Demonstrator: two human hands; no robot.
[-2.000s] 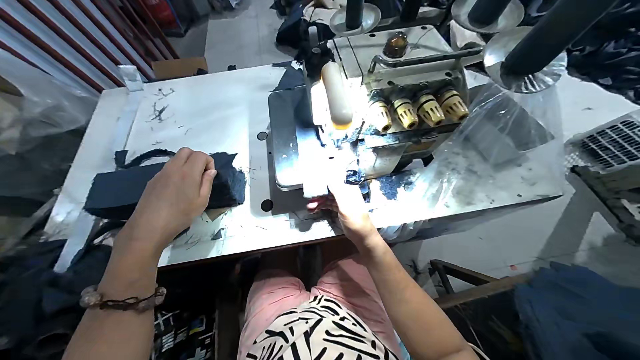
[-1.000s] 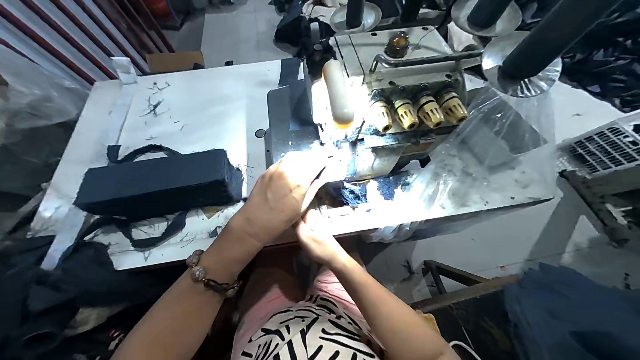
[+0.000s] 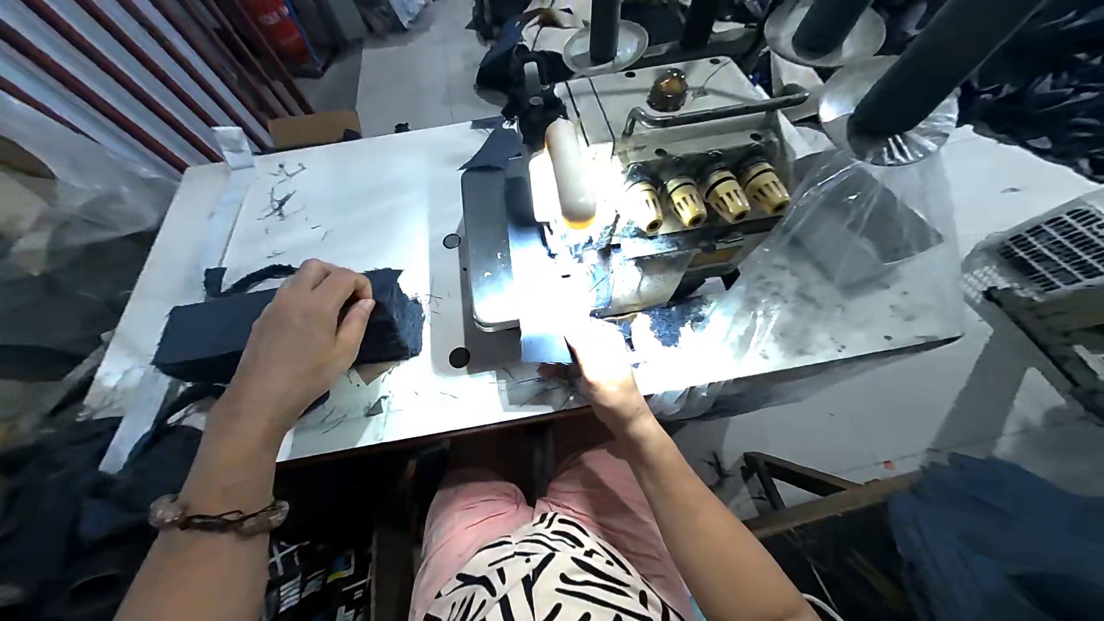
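Observation:
On the left of the table, my left hand (image 3: 315, 323) rests over a stack of dark fabric pieces (image 3: 207, 335), its fingers curled at the top edge; whether they grip a piece cannot be told. A strip tied around or lying behind the stack curves above it. My right hand (image 3: 604, 366) holds the near edge of a small dark fabric piece (image 3: 545, 341) at the front of an overlock sewing machine (image 3: 647, 267). Glare from the machine's lamp (image 3: 571, 172) hides the needle area and part of the fingers.
Yellow tension dials (image 3: 726, 194) line the machine's front. Clear plastic (image 3: 854, 233) covers the table's right part. Thread scraps (image 3: 280, 203) lie on the white table (image 3: 345, 190). Thread stand discs and dark posts rise at the top right. Blue cloth (image 3: 1000, 526) is piled at the lower right.
My left hand has moved left from beside my right hand at the machine to the dark fabric stack. A second earlier both hands were together at the machine's front.

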